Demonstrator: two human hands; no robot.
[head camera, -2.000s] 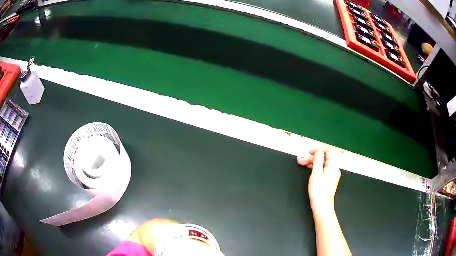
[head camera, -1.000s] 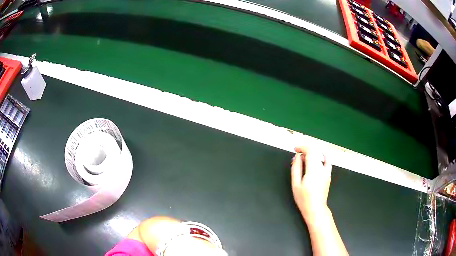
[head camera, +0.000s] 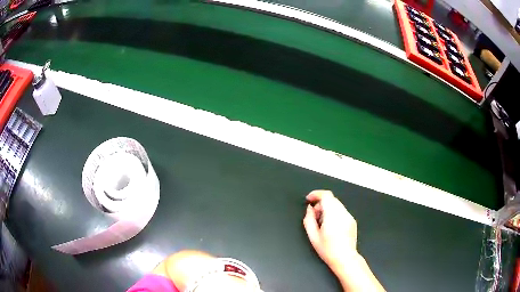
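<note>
The white label roll (head camera: 122, 185) stands on the dark green bench at the left, its outer turn loose and its pinkish-white end trailing toward the lower left. Fine print shows inside the loose turn. My right hand (head camera: 333, 228) is over the bench at the lower right, well to the right of the roll, with fingers curled. A small dark spot shows at its fingertips; I cannot tell whether it holds anything. At the bottom edge are a pink sleeve, bare skin and a white rounded thing with a red patch; my left hand itself is not visible.
A white strip (head camera: 268, 142) divides the bench from the green belt (head camera: 239, 91). A red tray of black units (head camera: 419, 54) lies at the upper right. At the left are a small white bottle (head camera: 48, 98), part of another red tray (head camera: 17, 85) and a compartment sheet (head camera: 20, 142).
My right hand has moved from the white strip down and left, back over the dark bench, and its fingers are more curled. The view has shifted slightly.
</note>
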